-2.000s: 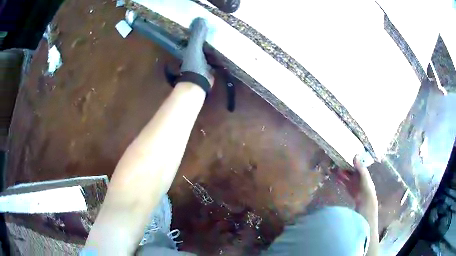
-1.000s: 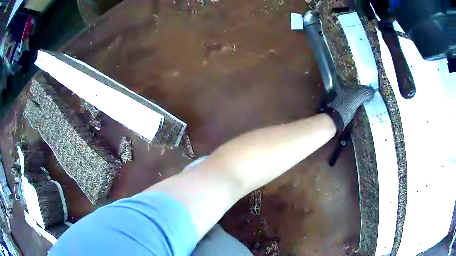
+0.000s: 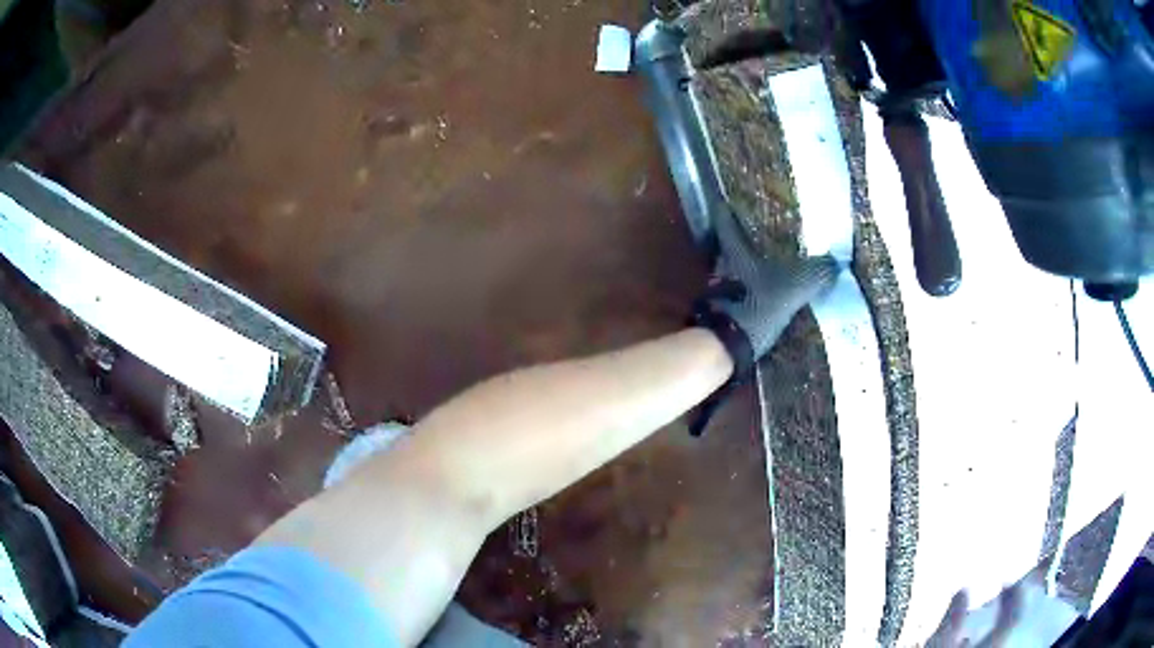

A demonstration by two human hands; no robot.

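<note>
A long speckled fabric strip with a white paper top [image 3: 854, 380] runs down the right side, its tweed plies showing at the edge. My left hand [image 3: 782, 289], in a grey glove with a dark wrist strap, grips its near side, fingertips on the paper. Beside that hand a grey rounded metal base plate [image 3: 683, 139] lies along the stack. The blue motor [image 3: 1000, 89] of the cutting machine, with a yellow warning triangle, is at upper right, its dark handle [image 3: 930, 215] pointing down. My right hand [image 3: 993, 620] shows only as faint, blurred fingers at the bottom edge.
The large white paper-covered lay [image 3: 987, 443] fills the right. A white-topped cut bundle [image 3: 152, 304] and a speckled strip [image 3: 76, 430] lie at left on the reddish-brown table [image 3: 506, 241]. A white paper scrap [image 3: 614, 48] is near the plate. A thin black cable [image 3: 1130, 336] hangs from the motor.
The view has turned, bringing the motor, handle and left bundles into sight. My left hand stays on the strip. My right hand left the view and shows again, partly, at the bottom.
</note>
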